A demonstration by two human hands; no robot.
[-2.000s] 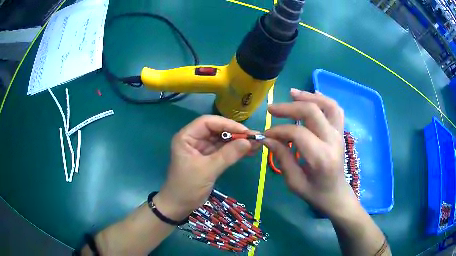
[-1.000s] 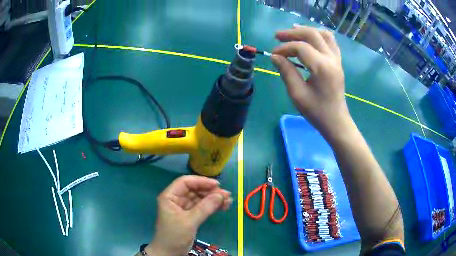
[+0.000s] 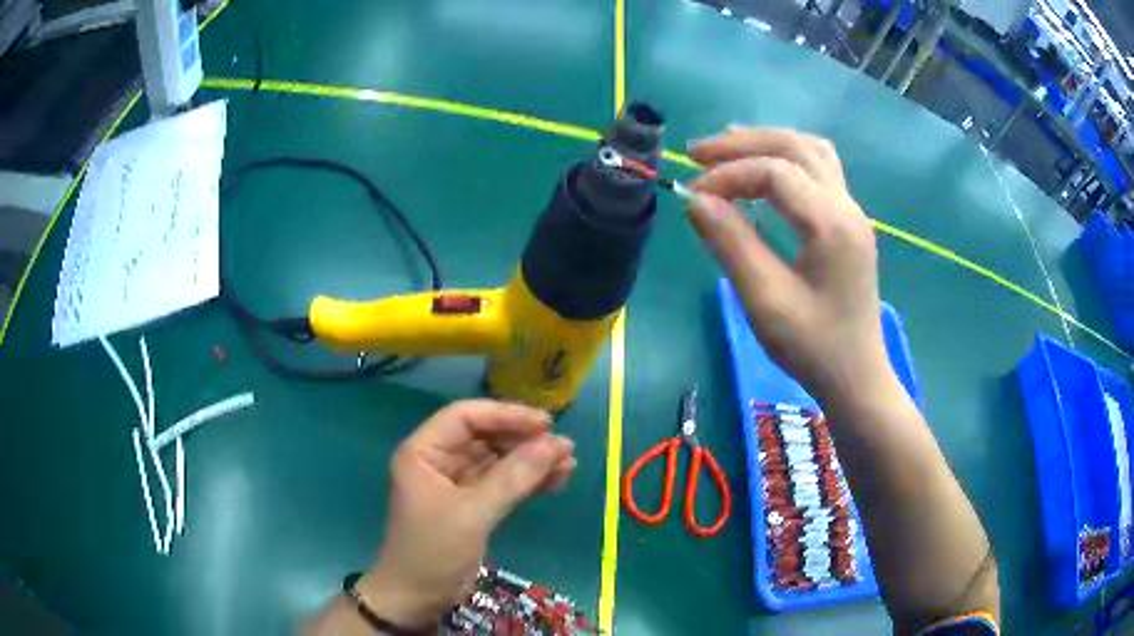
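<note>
My right hand [image 3: 796, 249] holds a short wire lead [image 3: 642, 172] between thumb and fingertips. The lead's ring terminal [image 3: 609, 158] points left, in front of the grey stepped nozzle [image 3: 622, 168] in this view; touching or apart cannot be told. The yellow heat gun [image 3: 497, 329] stands with its nozzle up, its handle to the left. My left hand [image 3: 466, 509] is low, left of centre, its thumb and fingertips close together; nothing clearly shows in them. A pile of red, white and black leads [image 3: 522, 606] lies by my left wrist, cut off by the bottom edge.
Orange-handled snips [image 3: 680, 478] lie left of a blue tray [image 3: 736, 326] with stacked leads [image 3: 806, 497], partly behind my right forearm. A second blue bin [image 3: 1051, 460] is far right. White tubing strips [image 3: 156, 460], a paper sheet [image 3: 143, 224] and a black cord [image 3: 404, 224] are left.
Since two seconds ago my left hand has let go of the lead, and my right hand has carried it to the nozzle. In the last second it has moved slightly down beside the nozzle.
</note>
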